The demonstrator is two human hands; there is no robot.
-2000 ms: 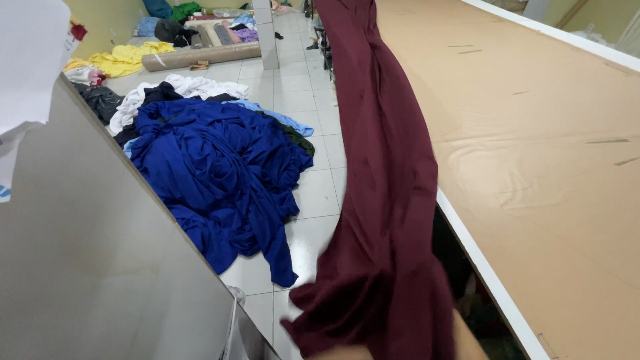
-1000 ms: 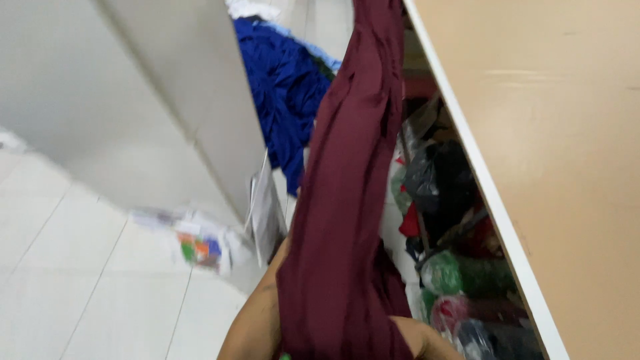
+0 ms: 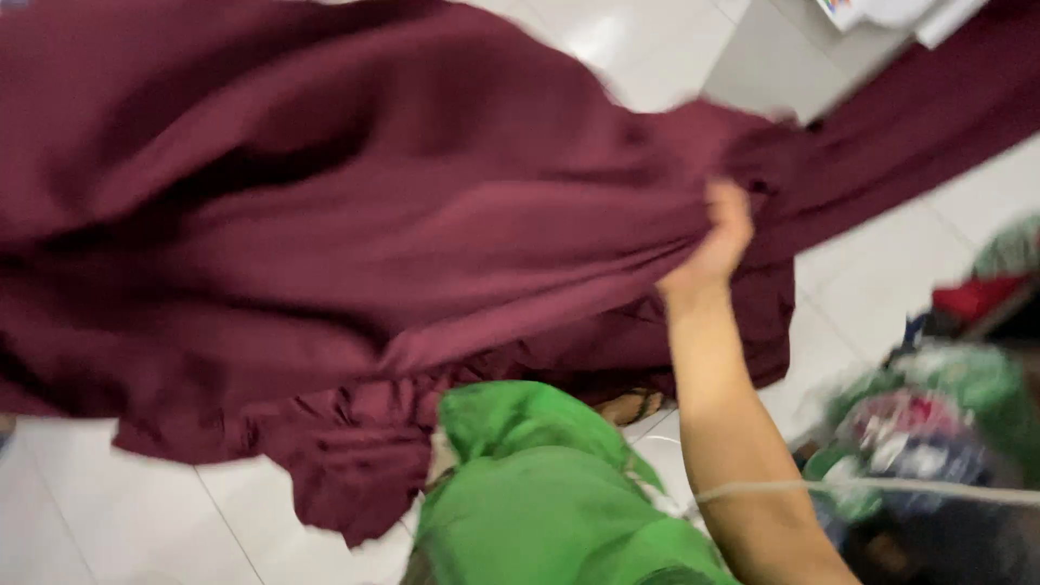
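A long maroon cloth (image 3: 455,244) spreads in blurred, loose folds across the upper and middle view and runs on as a narrower band to the upper right corner. My right hand (image 3: 719,240), at the end of the arm that comes in from the lower right, grips the cloth where the wide part meets that band. Its fingers are partly hidden in the fabric. My left hand is not in view. Bunched maroon folds (image 3: 357,479) hang or lie lower down, beside my green garment (image 3: 561,504).
White floor tiles (image 3: 106,504) show around the cloth. Plastic-wrapped bundles (image 3: 918,422) lie at the right. A grey panel (image 3: 788,57) with papers (image 3: 886,12) is at the top right. A sandalled foot (image 3: 634,406) shows beneath the cloth. A pale cord (image 3: 877,486) crosses the lower right.
The view has swung strongly downward and round. The maroon cloth, a long strip beside the table before, now spreads wide in front of me. My left hand is no longer plainly seen.
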